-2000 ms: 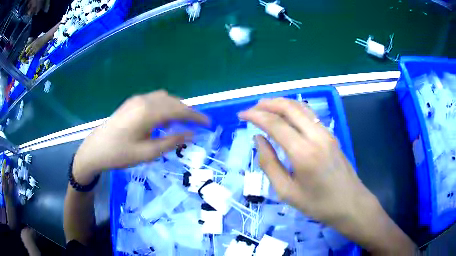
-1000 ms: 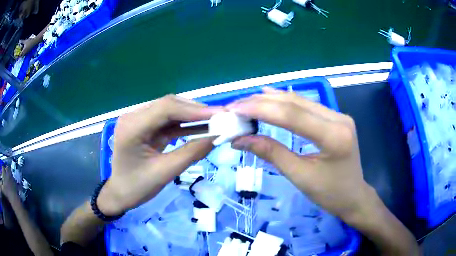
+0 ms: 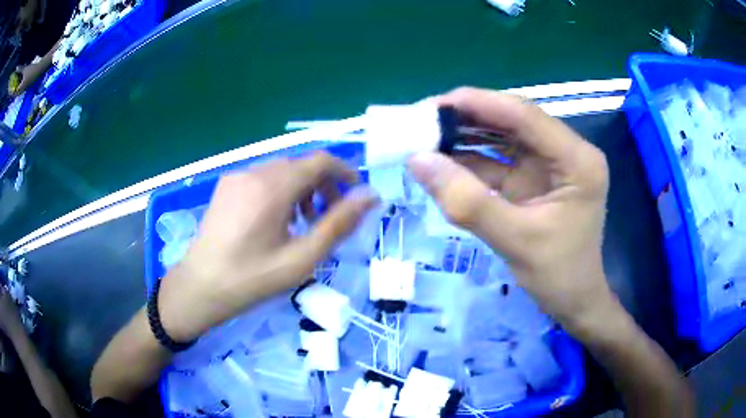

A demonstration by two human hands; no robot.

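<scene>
My right hand (image 3: 532,180) grips a wired unit (image 3: 401,133) by its black end, above the far rim of the near blue bin (image 3: 155,269). The unit's white body points left, with pale wires out of both ends. My left hand (image 3: 270,237) is over the bin's left half, below and left of the unit, apart from it. Its fingers are bent and blurred, and whether it holds anything is unclear. The bin holds milky housings (image 3: 499,359) with several wired units (image 3: 393,279) lying on top.
A green conveyor belt (image 3: 327,57) runs beyond the bin behind pale rails (image 3: 82,216), with a few units (image 3: 674,42) on it. A second blue bin (image 3: 679,237) of milky pieces stands right. At left are another person's arm (image 3: 33,351) and a far bin of units (image 3: 90,37).
The unit that was between both hands is now in my right hand alone, higher up. My left hand has come off it and moved down. Units on the belt have shifted right and up in view.
</scene>
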